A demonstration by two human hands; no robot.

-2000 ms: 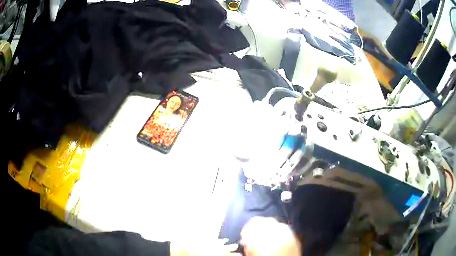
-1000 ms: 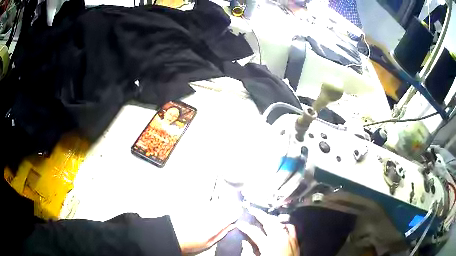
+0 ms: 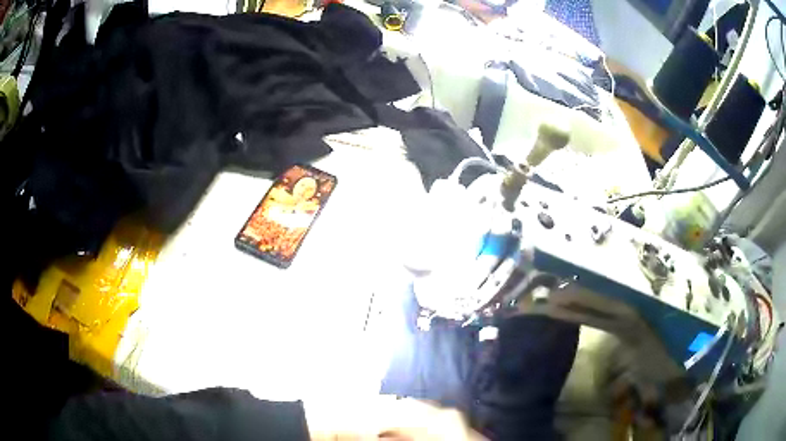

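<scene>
Dark navy cloth [image 3: 435, 357] lies under the needle area of the white sewing machine head [image 3: 461, 250] and runs right and down beneath its arm. My left hand [image 3: 349, 418] comes from a black sleeve at the bottom edge, overexposed and cut off. A second patch of skin, apparently my right hand [image 3: 439, 422], lies just right of it at the cloth's near edge, also cut off. The fingers blur together, so their grip cannot be told. The needle itself is lost in glare.
A lit smartphone [image 3: 287, 215] lies on the white table [image 3: 258, 336]. A large black garment pile [image 3: 198, 95] is behind it. Crumpled yellow plastic [image 3: 95, 293] is at the left edge. A beige knob [image 3: 547, 142] rises from the machine; black thread cones [image 3: 685, 73] stand upper right.
Both hands have moved down from beside the presser area to the bottom edge. More dark cloth now shows below and right of the machine head. The view has shifted slightly.
</scene>
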